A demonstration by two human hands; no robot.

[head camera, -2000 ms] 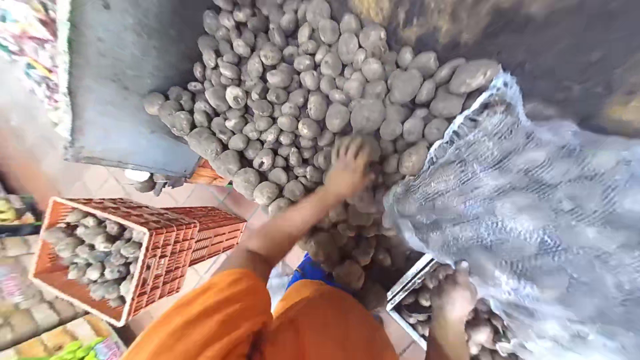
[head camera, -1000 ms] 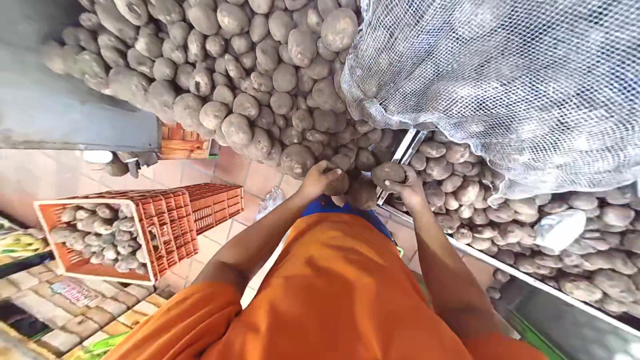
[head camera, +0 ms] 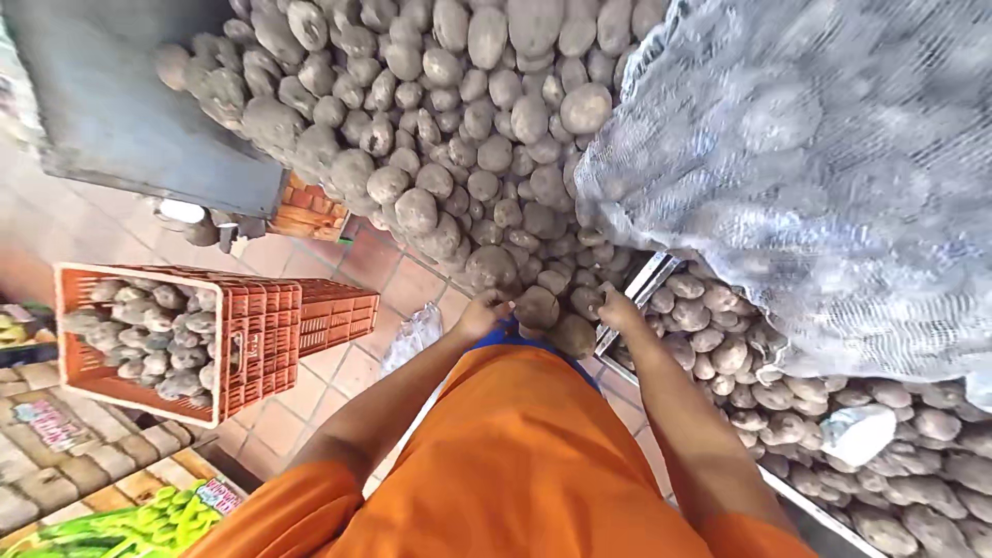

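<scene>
A large heap of potatoes [head camera: 480,116] spreads in front of me and slopes down to my waist. My left hand [head camera: 484,314] is at the heap's near edge, close to a large potato [head camera: 536,307]; its fingers are partly hidden, and whether it grips anything does not show. My right hand [head camera: 618,310] is beside a smaller dark potato [head camera: 586,302] by the corner of a metal-edged bin; its grip is unclear too. Another large potato [head camera: 573,336] lies low between my hands, against my orange shirt.
A mesh sack [head camera: 790,170] full of potatoes lies at the right, above a bin of potatoes [head camera: 728,353] with a metal rim. Orange plastic crates [head camera: 260,341] stand on the tiled floor at the left, one holding potatoes. A clear plastic bag [head camera: 412,337] lies near them.
Two seconds ago my left hand reached onto the heap and my right was by the bin. One second ago each hand held a potato at the near edge. The view has shifted.
</scene>
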